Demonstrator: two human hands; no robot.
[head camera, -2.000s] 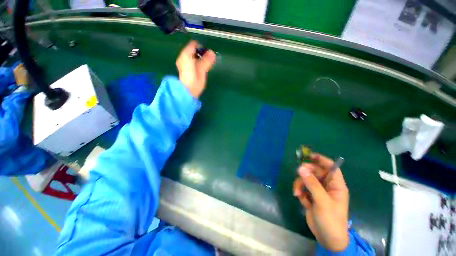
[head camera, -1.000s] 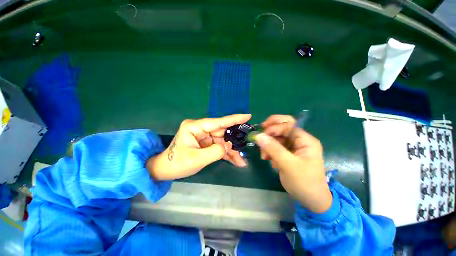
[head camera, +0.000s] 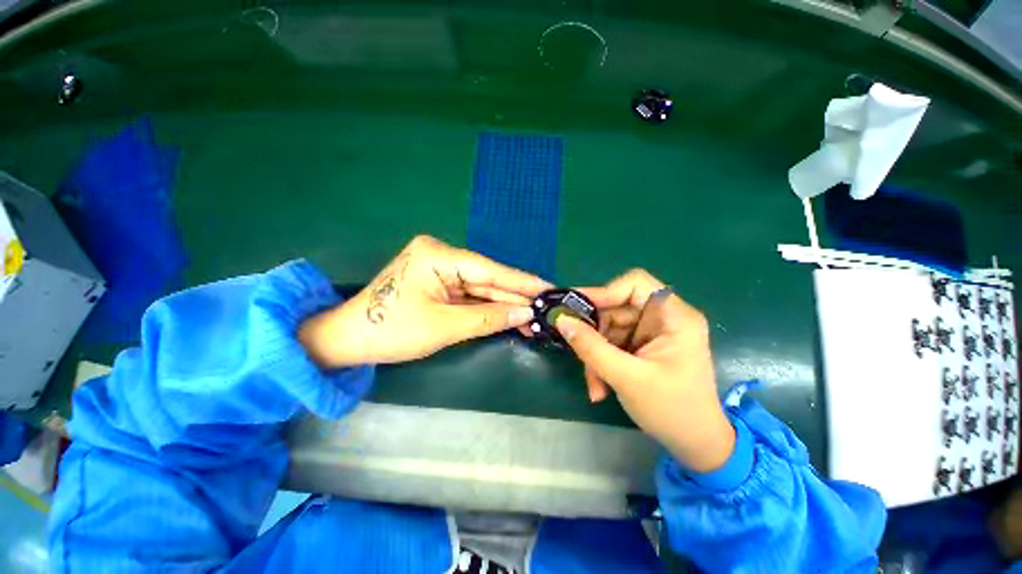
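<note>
A small round glossy black housing (head camera: 577, 301) is held between both hands over the near end of the blue mat (head camera: 516, 202). My left hand (head camera: 431, 303) grips its left edge between thumb and fingers. My right hand (head camera: 644, 342) holds its right side, with the thumb pressed on its face. A small greenish-gold piece (head camera: 557, 317) shows at the right thumb tip, against the housing. A short grey metal end, possibly of tweezers (head camera: 661, 294), sticks out between the right fingers; the rest is hidden.
The parts sheet (head camera: 880, 370) with black flex parts lies at right, behind it a white wipe (head camera: 863, 140) and dark blue pad (head camera: 897, 227). More housings (head camera: 652, 107) sit on the green belt (head camera: 336, 202). A blue cloth (head camera: 126, 230) and white box (head camera: 50, 297) stand left.
My left hand has come from the back of the belt with the black housing. My right hand has brought the gold piece onto it. The view has shifted, and the belt housings have moved slightly left.
</note>
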